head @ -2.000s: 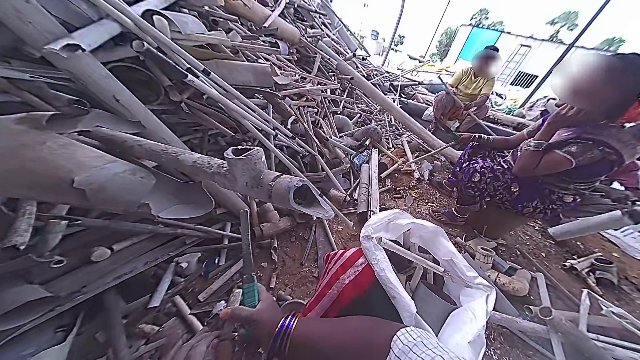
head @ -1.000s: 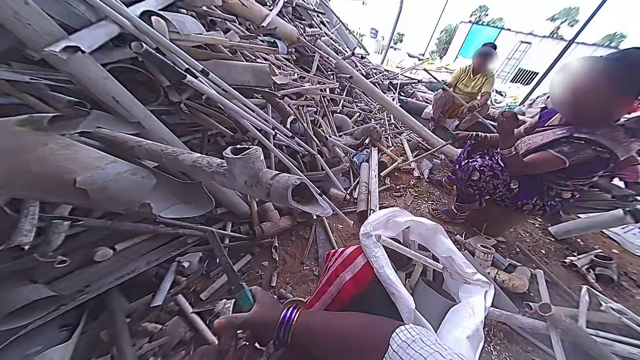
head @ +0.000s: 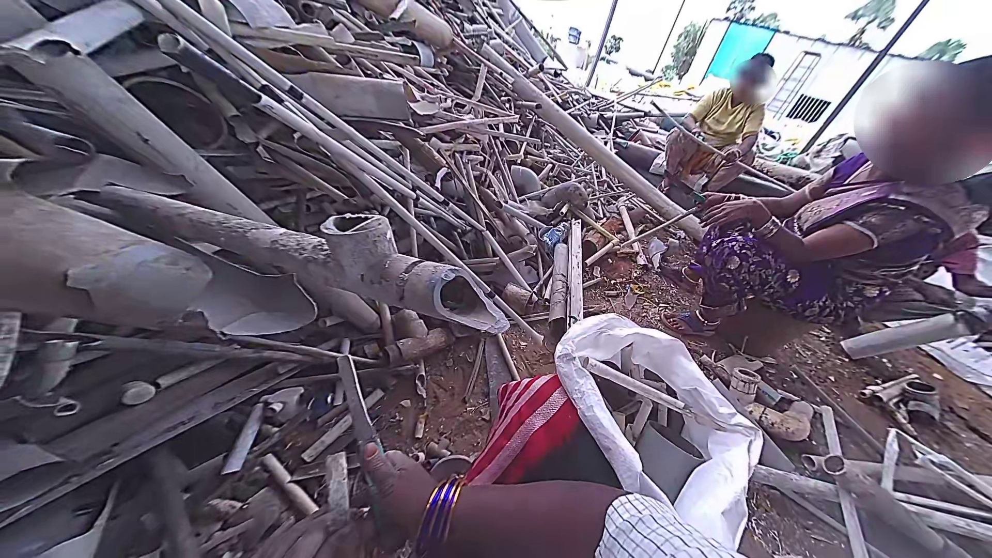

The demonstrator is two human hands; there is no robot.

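Observation:
My right hand (head: 399, 492), with bangles at the wrist, is closed on the green handle of a long flat blade (head: 355, 399) at the bottom centre. The blade points up over the scrap, and its exact kind cannot be told. My left hand (head: 314, 535) shows dimly at the bottom edge, beside the right one; its fingers and anything in them are unclear. A white woven sack (head: 659, 333) with a rolled rim stands to the right of my forearm, holding pipe pieces. Red striped cloth (head: 527, 422) lies between forearm and sack.
A high heap of grey plastic pipes (head: 310, 139) rises at the left, with a broken pipe tee (head: 411, 283) jutting out. Two people sit at the right, one (head: 725, 116) farther back, one (head: 821, 232) nearer. Pipe fittings (head: 783, 418) lie on the soil right of the sack.
The blade in my right hand has tilted left and then swung back more upright. The nearer person's raised hand has come down from the face to the knees.

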